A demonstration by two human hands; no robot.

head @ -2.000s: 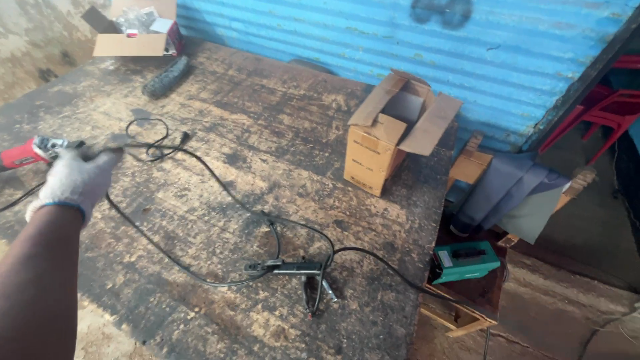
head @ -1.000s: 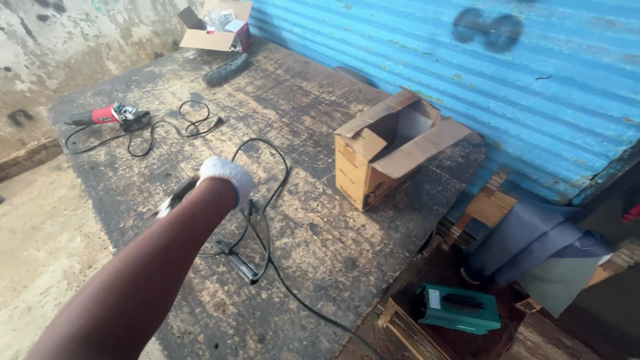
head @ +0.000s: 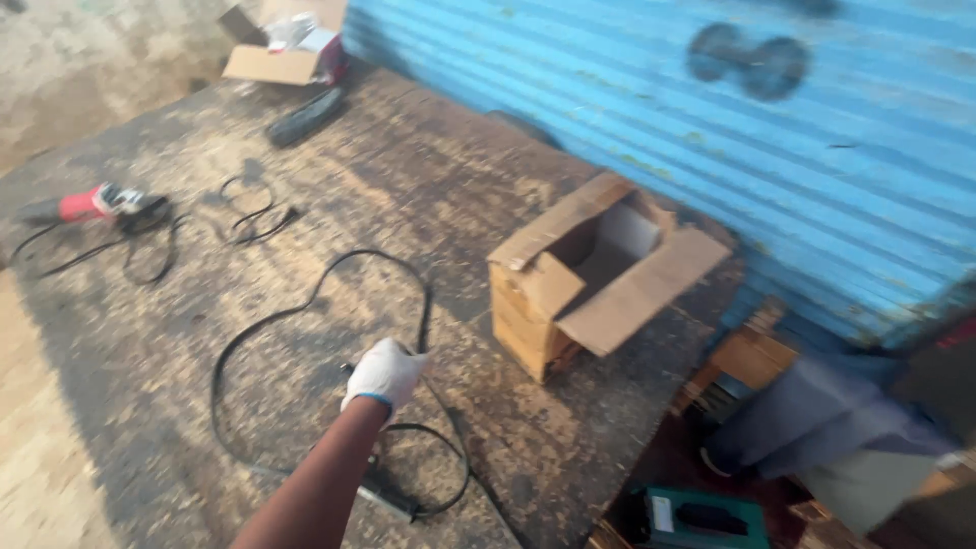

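Observation:
My left hand point(head: 385, 375), in a white knit work glove, reaches over the worn wooden table with its fingers closed around a black cable point(head: 425, 305). The cable loops widely across the tabletop to the left of the hand. Under my forearm and just right of it lies what looks like a welding electrode holder point(head: 390, 497), partly hidden, with a smaller cable loop beside it. At the far left rests a red and black angle grinder point(head: 88, 206) with its cord point(head: 160, 267). My right hand is out of the picture.
An open cardboard box point(head: 526, 320) stands right of my hand. Another open box point(head: 271, 65) and a dark curved piece point(head: 306, 117) lie at the back. A green machine point(head: 694, 518), perhaps a welder, sits low right, near blue cloth point(head: 823, 419). A blue corrugated wall point(head: 610, 91) borders the table.
My left hand has moved away from near the grinder, rightward across the table. The black cable now lies in a wide loop on the tabletop. The view has shifted.

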